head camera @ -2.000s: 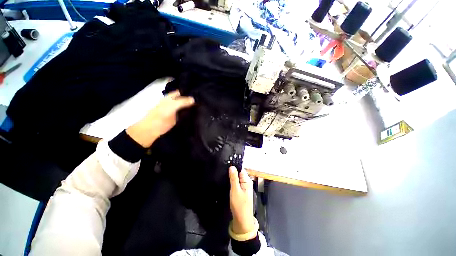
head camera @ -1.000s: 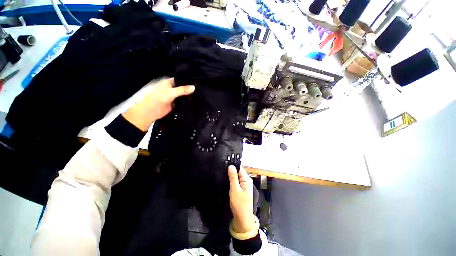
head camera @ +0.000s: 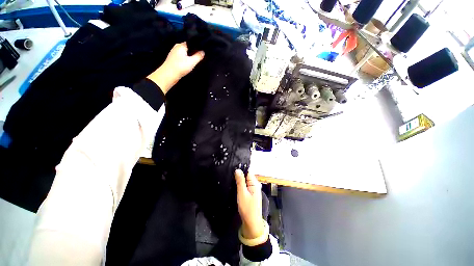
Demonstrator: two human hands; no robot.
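The black patterned panel [head camera: 208, 124], with rings of small white dots, lies flat in front of me. Its right border runs along the left side of the cream-grey overlock machine [head camera: 273, 67]. My left hand [head camera: 182, 63] grips the cloth near its upper part, thumb and fingers closed on it. My right hand [head camera: 249, 197] holds the panel's right border between thumb and fingers, below the machine and beside the table edge. The lower cloth hangs over the edge towards my lap. The presser foot area is dark and its detail cannot be made out.
A large black garment pile [head camera: 78, 78] covers the table at left. Black thread cones [head camera: 432, 67] stand at upper right. A yellow-green box [head camera: 416, 127] is by the wall. The white table [head camera: 332, 166] has a wood-coloured edge. Blue-and-white cloth lies behind the machine.
My left hand has moved up and away from me along the cloth. The panel lies more spread out and more dot rings show. My right hand has stayed almost in place at the border.
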